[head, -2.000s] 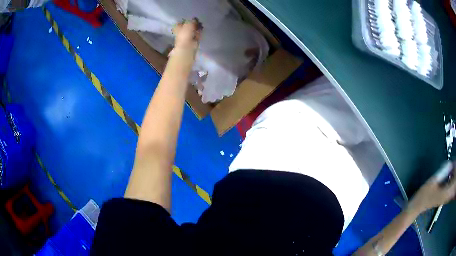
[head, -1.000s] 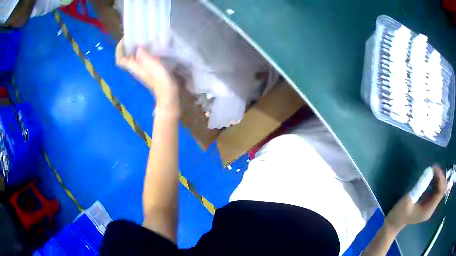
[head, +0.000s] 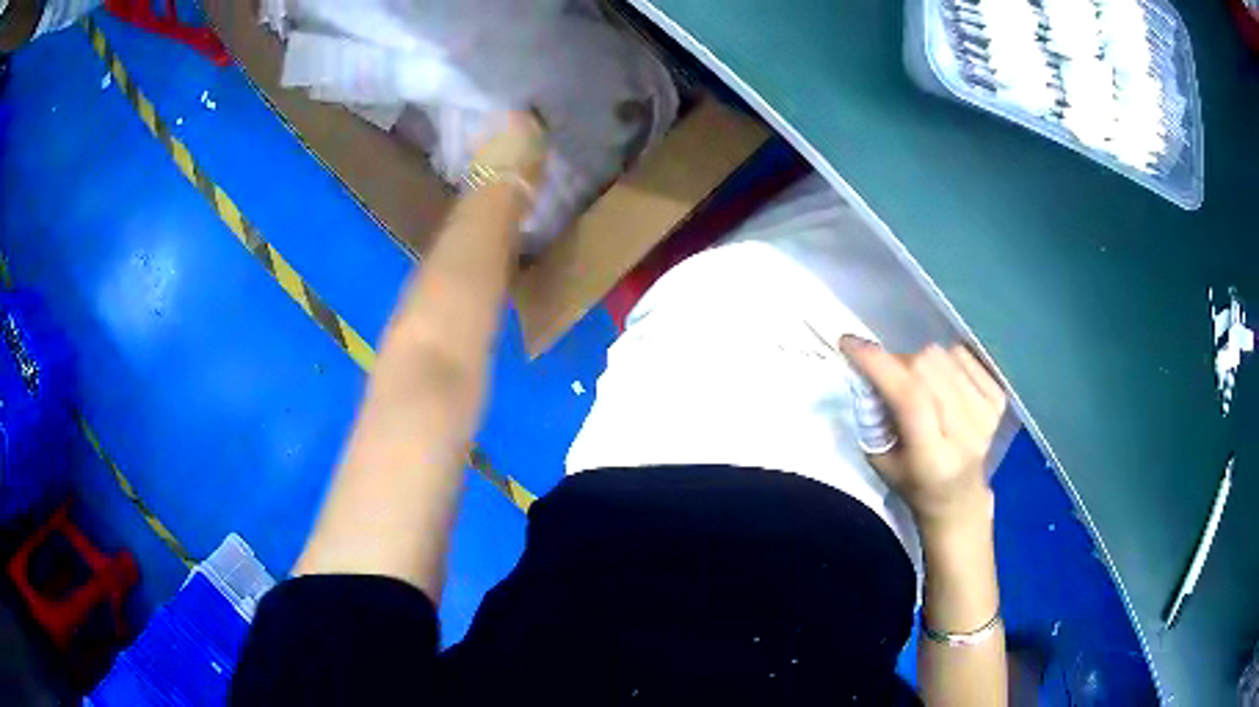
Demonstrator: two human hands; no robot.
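Observation:
A cardboard carton [head: 594,221] stands below the bench edge, with white ribbed sheets [head: 338,69] and a pale plastic bag [head: 608,83] in it. My left hand [head: 511,152] is blurred and reaches over the bag. Its fingertips are hard to make out, and whether it grips anything cannot be told. My right hand [head: 946,421] is over my lap beside the bench edge. Its fingers are bent and apart, with a white covering on one finger and no part seen in it. A clear packing box [head: 1056,69] with rows of white-headed pin parts lies on the bench.
Loose white-headed parts [head: 1229,345] and a slim white tool [head: 1201,546] lie on the green bench [head: 994,249] at right. A red stool [head: 69,566] and blue bins [head: 173,649] stand at lower left. Yellow-black tape [head: 283,276] crosses the blue floor.
My left hand has moved from the white ribbed sheets it held up to over the bag. My right hand has moved left from the bench to over my lap. The view has shifted.

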